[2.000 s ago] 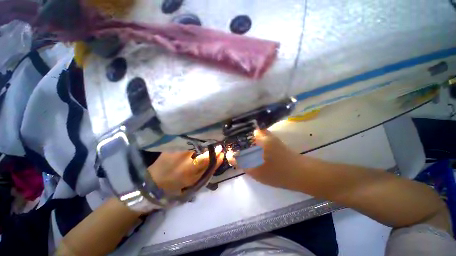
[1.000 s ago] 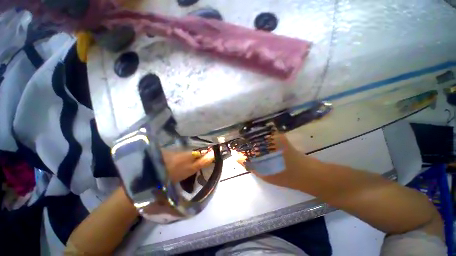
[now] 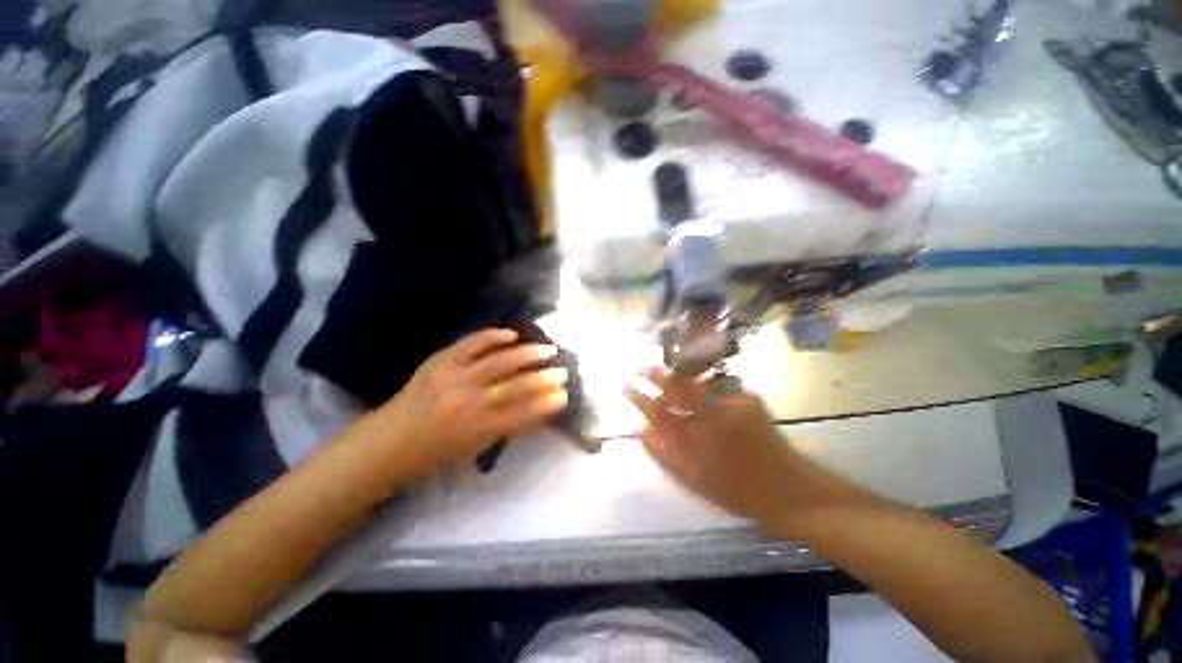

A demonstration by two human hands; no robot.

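Observation:
The lockstitch machine [image 3: 1024, 220], white with a blue stripe, crosses the upper right. A black fabric piece [image 3: 519, 389] lies left of its needle end, joined to or lying against the black-and-white garment [image 3: 220, 168] piled at the left. My left hand [image 3: 482, 395] lies with its fingers on the black fabric. My right hand [image 3: 706, 434] is below the needle end, fingertips near the bright lamp glow. Glare and blur hide what, if anything, its fingers hold. The needle and presser foot cannot be made out.
A pink cloth strip [image 3: 791, 136] hangs across the machine head. Thread snips [image 3: 1076, 359] lie on the machine bed at the right. The worn table edge [image 3: 609, 560] runs in front of my lap. A blue basket [image 3: 1091, 570] stands at the lower right. Red fabric [image 3: 91, 339] shows at the far left.
The view has shifted, and the machine head sits higher and further right. My left hand has come out from behind the shiny metal loop onto black fabric. The hands are further apart.

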